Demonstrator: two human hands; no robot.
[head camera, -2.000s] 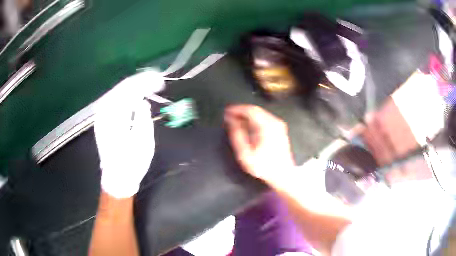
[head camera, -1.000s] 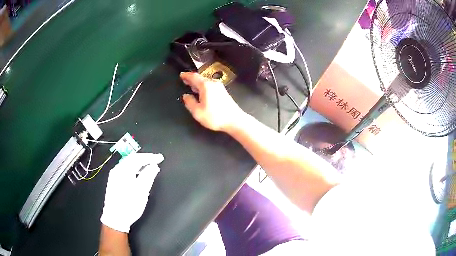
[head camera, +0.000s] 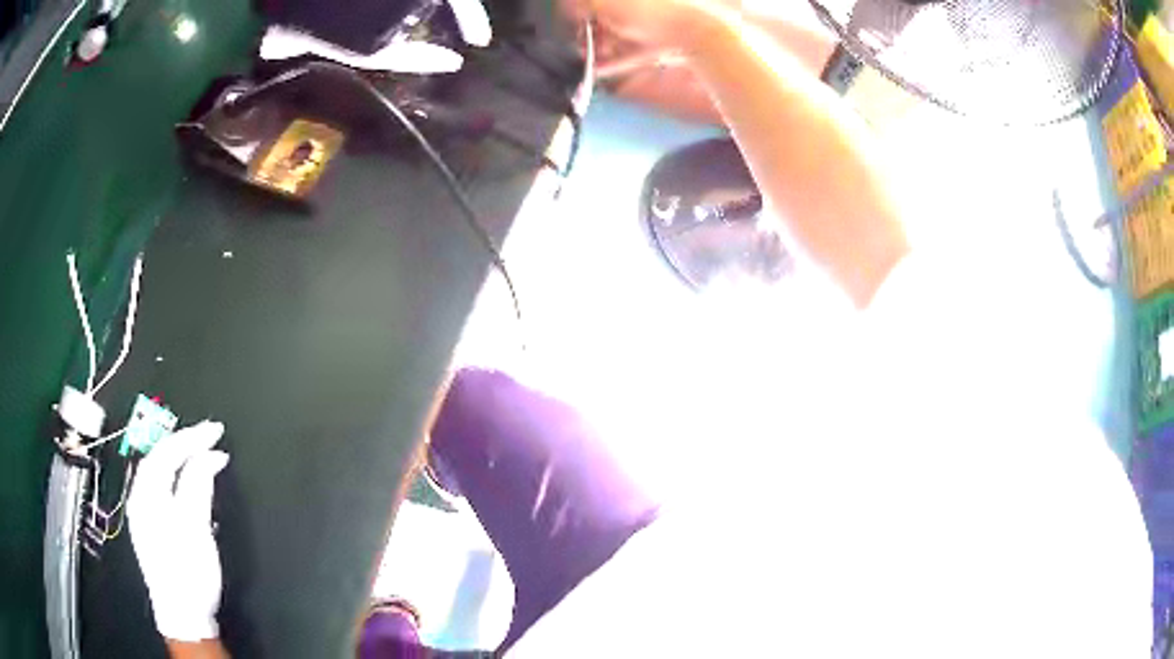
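A small green circuit board (head camera: 148, 425) lies on the dark mat beside the white end of a long silver metal unit (head camera: 67, 554). Thin wires join them, and two white lead wires (head camera: 126, 322) stick out past the unit's end. My left hand (head camera: 180, 534), in a white glove, is at the board's lower right edge; its visible fingertips point right, and whether it grips the board is not clear. My right hand (head camera: 631, 39), bare and blurred, is at the top edge, past the bench's edge near a cable; its fingers are unclear.
The iron stand (head camera: 299, 157) with its brassy patch is at upper left. A black box with white straps (head camera: 367, 49) is behind it, and a black cord (head camera: 451, 193) runs to the bench edge. A fan (head camera: 1017, 52), its round base (head camera: 708, 206) and yellow crates (head camera: 1133, 142) are at right.
The view has swung right, so bench things appear farther left. My right hand has moved from beside the iron stand to beyond the bench edge. My left hand remains by the board.
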